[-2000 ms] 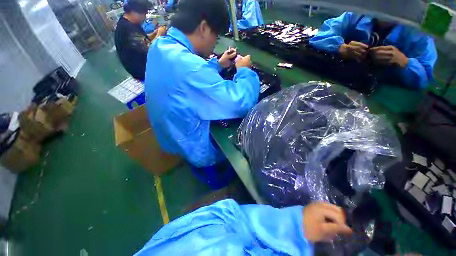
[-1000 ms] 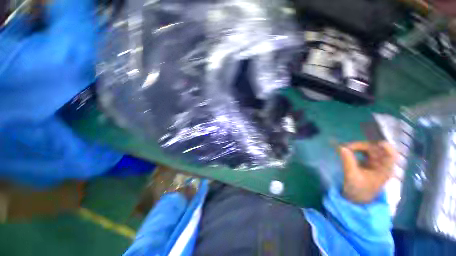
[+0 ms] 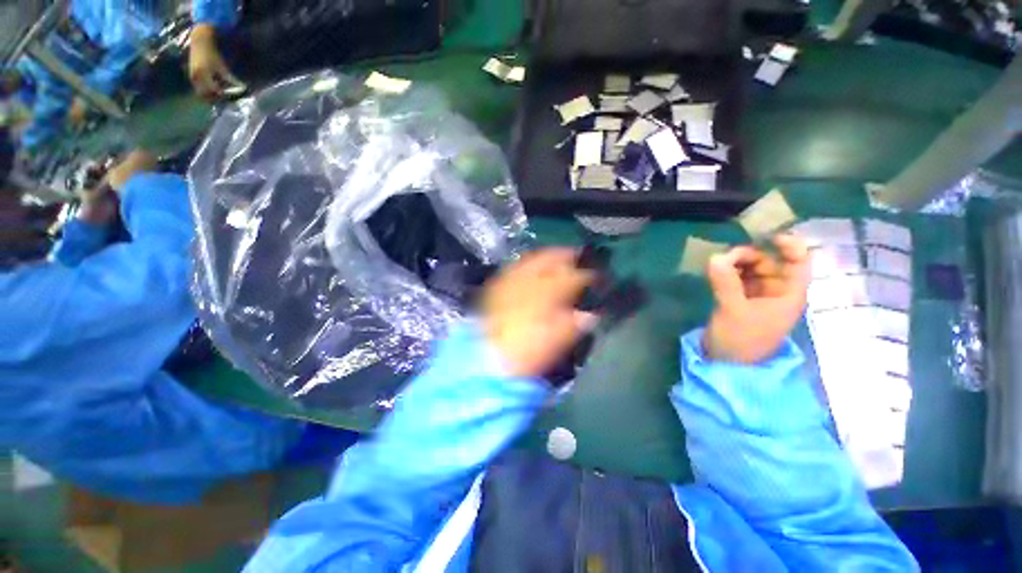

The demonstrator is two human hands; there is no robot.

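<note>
My left hand (image 3: 532, 311) is blurred, over a small pile of loose black parts (image 3: 614, 300) by the bag mouth; whether it grips one cannot be told. My right hand (image 3: 760, 293) is raised over the green bench, thumb and fingers pinched, with a pale square adhesive pad (image 3: 767, 214) at its fingertips. Another pale square (image 3: 702, 255) shows just left of those fingertips; whether it is held is unclear. A strip of pale die-cut adhesive pieces (image 3: 861, 336) lies right of my right hand.
A large clear poly bag (image 3: 280, 325) lies at left. Beyond my hands is an open black box (image 3: 538, 134) with a heap of pale-faced pieces (image 3: 663, 149). A small round perforated disc (image 3: 561, 443) is near the bench's front edge. A blue-sleeved person (image 3: 79, 358) is at left.
The view has swung from the neighbouring workers to the bench before me. My left hand has come in over the black parts. My right hand is now up by the pale squares, left of the strip.
</note>
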